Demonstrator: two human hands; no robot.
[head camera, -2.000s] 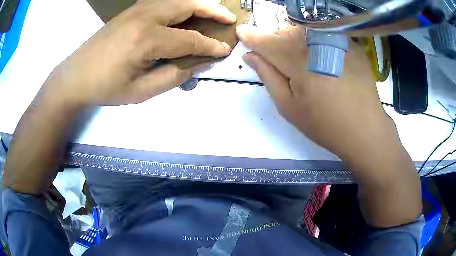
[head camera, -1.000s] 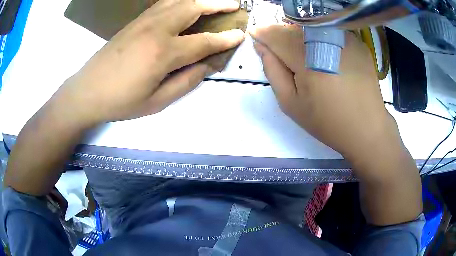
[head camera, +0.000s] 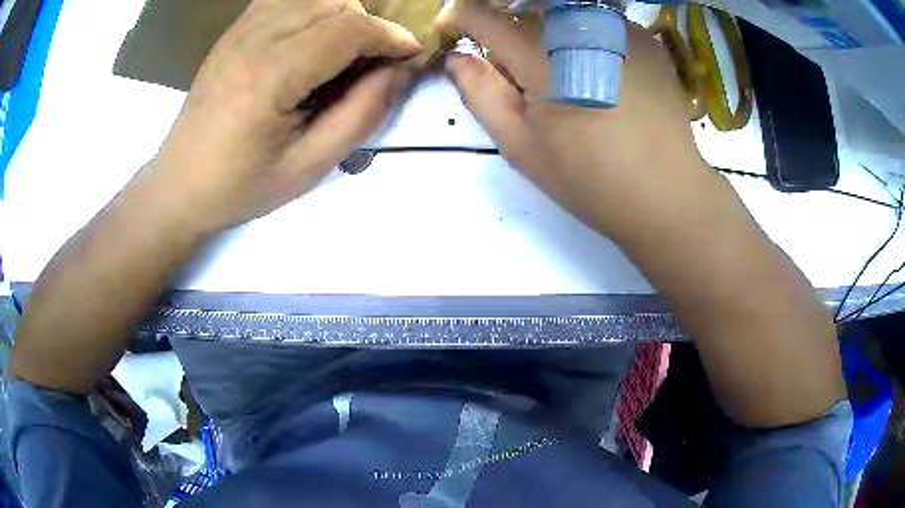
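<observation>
A brown fabric piece (head camera: 409, 14) lies at the top centre, cut off by the frame's top edge. My left hand (head camera: 288, 109) pinches its near edge between thumb and fingers. My right hand (head camera: 585, 139) is at its right side, with thumb and forefinger close together at the cloth's edge. Another brown cloth area (head camera: 174, 42) lies flat left of my left hand; whether it is the same piece is hidden. The grey ribbed knob (head camera: 583, 71) hangs over the back of my right hand. The needle is not in view.
Yellow-handled scissors (head camera: 732, 74) and a black phone-like rectangle (head camera: 794, 109) lie right of my right hand. Black cable (head camera: 873, 198) runs at the far right. A ruler strip (head camera: 427, 329) lines the table's front edge. A small grey tab (head camera: 356, 162) sits by the dark seam line.
Both hands have shifted slightly left in view with the cloth between them. The view has moved, so the knob, scissors and phone sit further left and higher, and the presser foot has left the picture.
</observation>
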